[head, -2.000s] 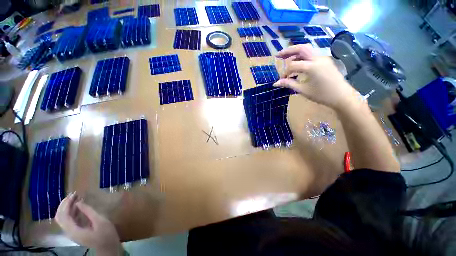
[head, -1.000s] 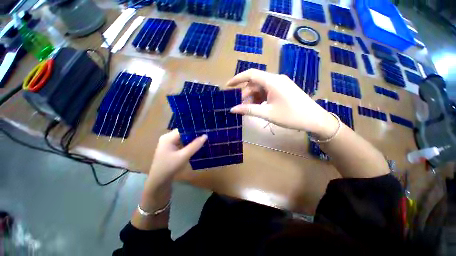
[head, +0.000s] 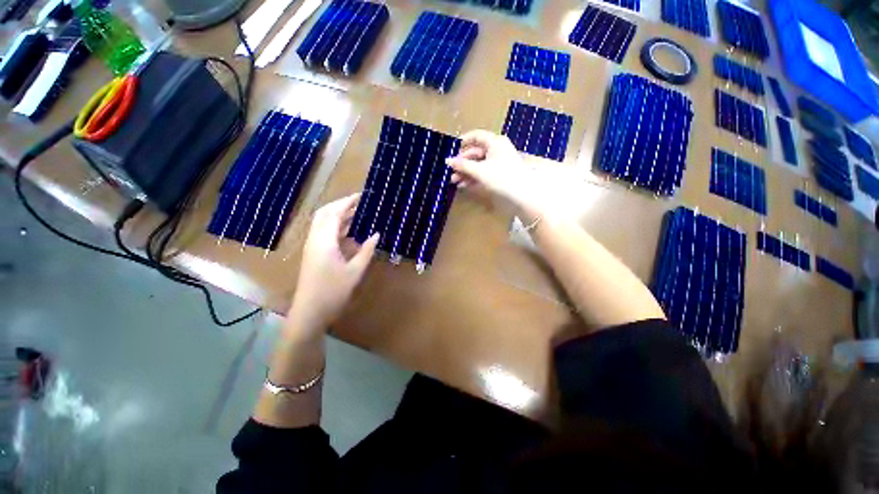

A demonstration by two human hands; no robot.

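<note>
A dark blue-black cell stack [head: 407, 191] with silvery lengthwise ribbons lies near the table's front edge, ribbon ends sticking out at its lower edge. My left hand [head: 332, 253] is at its lower left side, thumb by the lower corner and fingertips at the left edge. My right hand [head: 487, 166] pinches its upper right edge between thumb and fingers. Whether the stack is slightly lifted cannot be told. Another cell stack [head: 271, 180] lies to the left, and a fanned cell stack [head: 701, 280] lies to the right beyond my right forearm.
A black box [head: 164, 125] with an orange-yellow loop [head: 108, 108] and cables stands left. More cell stacks, a tape roll [head: 668, 60] and small cut cells [head: 738, 179] lie further back and right. A blue plastic tray [head: 829, 58] is at the far right.
The cells I held tilted and fanned, bright face up, now line up with the stack below, dark face up. My right hand has moved to the upper right edge. The view has shifted.
</note>
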